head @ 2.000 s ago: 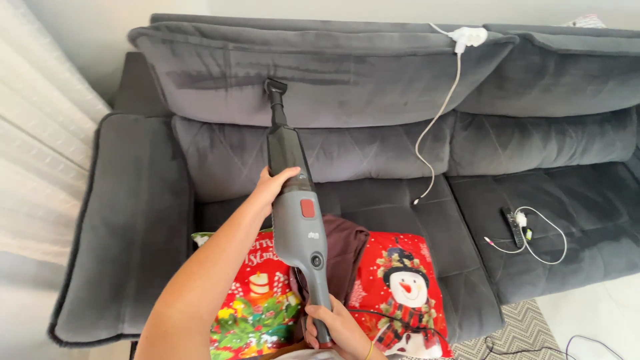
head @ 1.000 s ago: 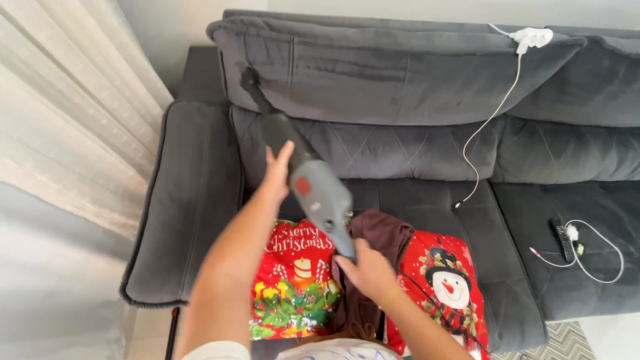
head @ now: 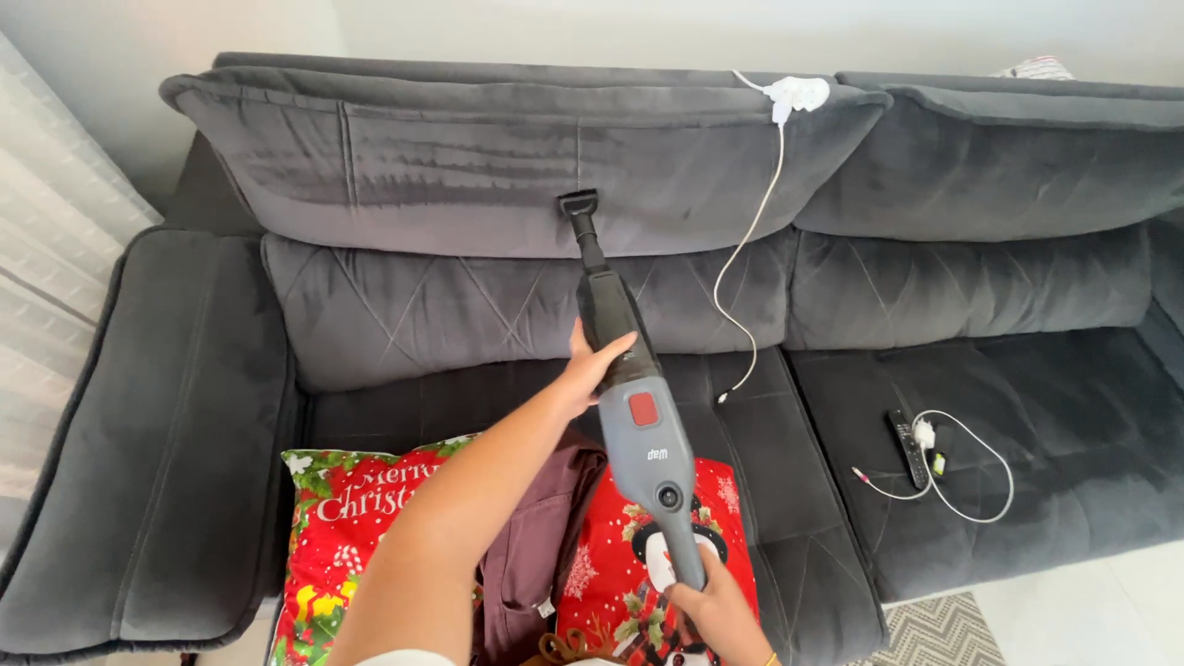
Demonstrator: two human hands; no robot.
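Both my hands hold a grey and black Wap handheld vacuum cleaner [head: 645, 435] above the sofa seat. My left hand [head: 592, 366] grips it around the dark front body, thumb across the top. Around the rear handle, my right hand [head: 717, 601] is closed. The black brush nozzle [head: 580, 202] touches the upper back cushion [head: 444, 176] of the grey velvet sofa, near its middle seam. Dark streaks run across the fabric to the left of the nozzle. Beneath my arms lie a red Christmas pillow [head: 356, 518], a folded maroon garment [head: 527, 564] and a red snowman pillow [head: 731, 490].
A white plug adapter [head: 797, 95] rests on top of the backrest, its white cable [head: 760, 208] hanging down to the seat. On the right seat lie a black remote control [head: 906, 449] and a looped white charger cable [head: 1011, 481]. A pale curtain [head: 55, 240] hangs at left.
The vacuum's nozzle was at the left end of the upper back cushion one second ago; it has moved right to near the middle seam. Both hands still hold the vacuum.
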